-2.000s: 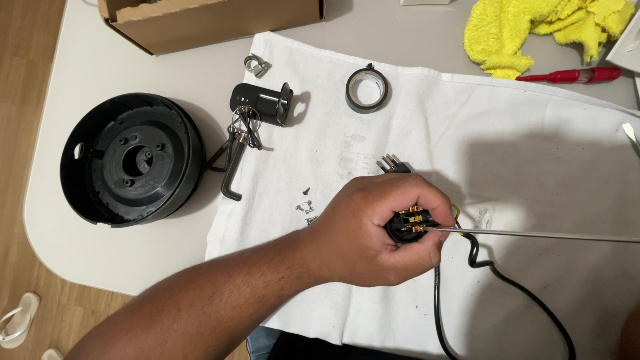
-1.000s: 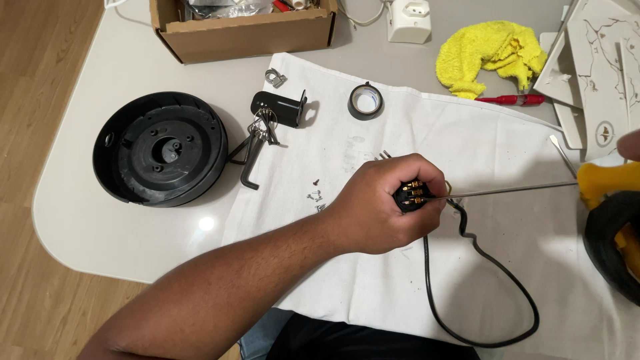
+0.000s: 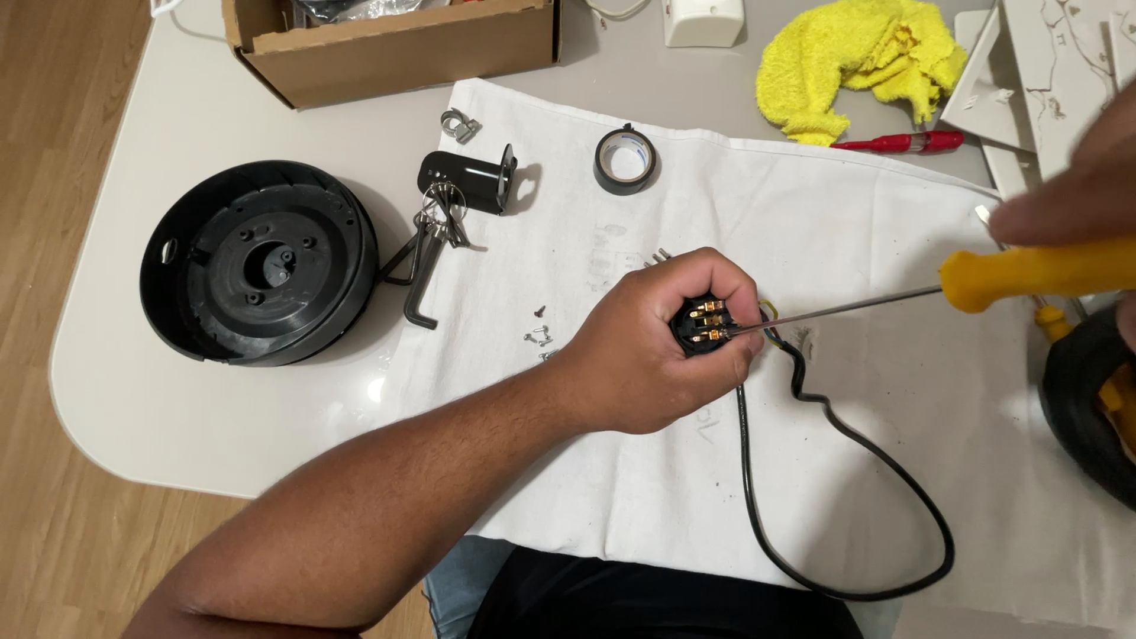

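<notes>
My left hand (image 3: pixel 666 346) is closed around a round black electrical plug (image 3: pixel 694 325) whose brass terminals face up; metal pins stick out behind the hand. At the right edge my right hand (image 3: pixel 1078 191), blurred and partly cut off, is at the yellow handle of a screwdriver (image 3: pixel 1034 271). The screwdriver's long shaft reaches left, its tip at the lower terminal of the plug. A black power cable (image 3: pixel 941 524) loops over the white cloth, with a green-yellow wire (image 3: pixel 770 311) beside my left fingers. Several small screws (image 3: pixel 540 335) lie left of the hand.
On the left stands a round black plastic housing (image 3: pixel 257 262). Black bracket (image 3: pixel 466 180), hex keys (image 3: pixel 424 280), hose clamp (image 3: pixel 459 126) and tape roll (image 3: pixel 625 160) lie on the cloth (image 3: pixel 568 497). Behind are a cardboard box (image 3: pixel 408 53), yellow rag (image 3: pixel 799 80) and red screwdriver (image 3: pixel 905 142).
The screwdriver's yellow handle and my right hand, outside the earliest frame's clear view, now show at the right. My left hand keeps its hold on the plug. The view has shifted.
</notes>
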